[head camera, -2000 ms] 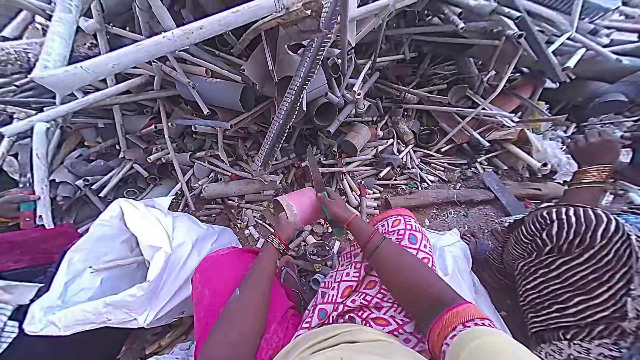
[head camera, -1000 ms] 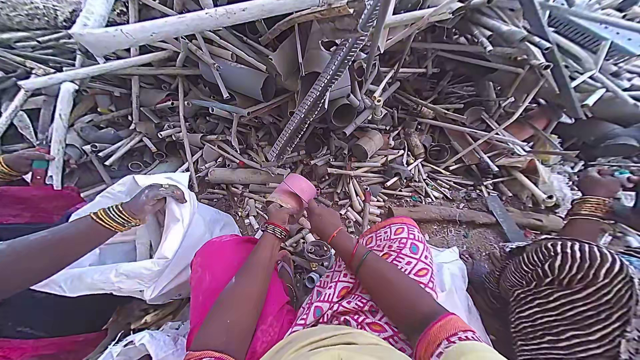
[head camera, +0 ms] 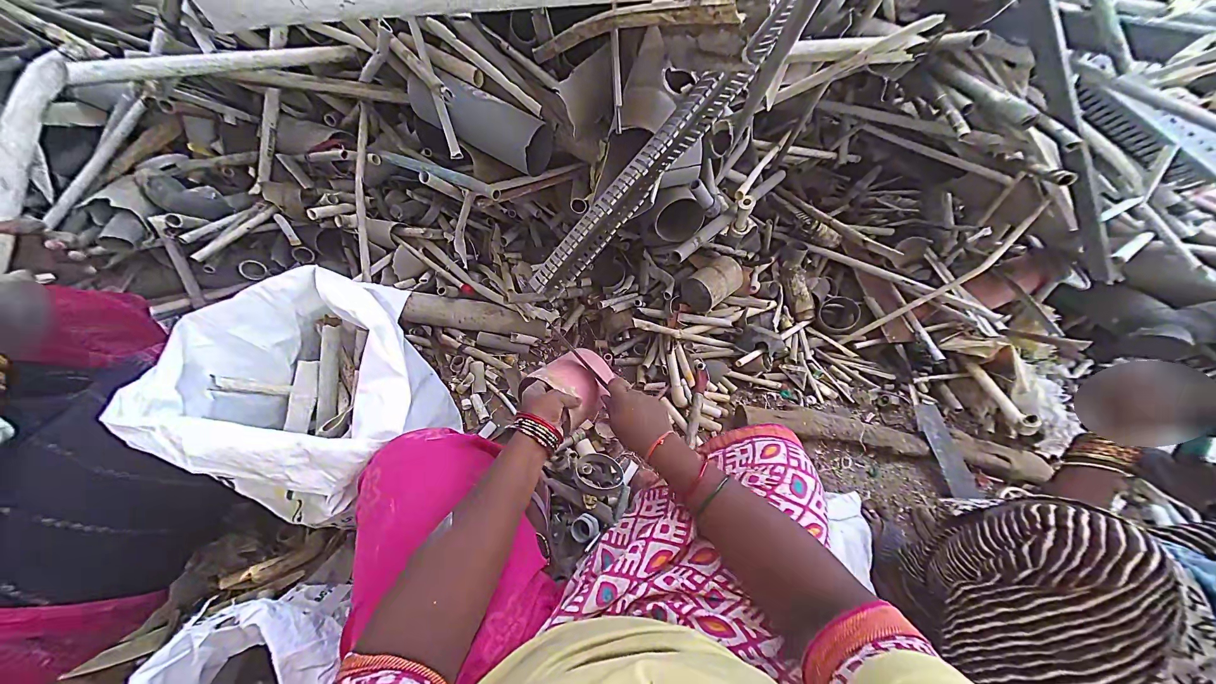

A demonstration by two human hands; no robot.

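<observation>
A short pink plastic pipe piece [head camera: 562,378] is in front of my lap, at the near edge of a scrap heap. My left hand [head camera: 549,408] grips its near left side. On the pipe's right side is my right hand [head camera: 635,410], closed around something mostly hidden; a thin dark blade [head camera: 581,361] extends from it across the pipe. Small pipe offcuts and rings [head camera: 598,472] lie below my hands. Left of my left arm stands an open white sack [head camera: 180,418] holding several pipe pieces [head camera: 329,375].
The pipe heap [head camera: 665,323] spans the front, with a slotted strip [head camera: 655,171] slanting across it. A flat blade-like piece [head camera: 945,448] leans on a log [head camera: 855,432] at right. People sit on both sides, one in striped cloth [head camera: 1045,589].
A neighbour's bangled hand at the left sack one second ago has left it. The blade, upright above the pink pipe two seconds ago, now lies across it. The view has shifted closer to the sack.
</observation>
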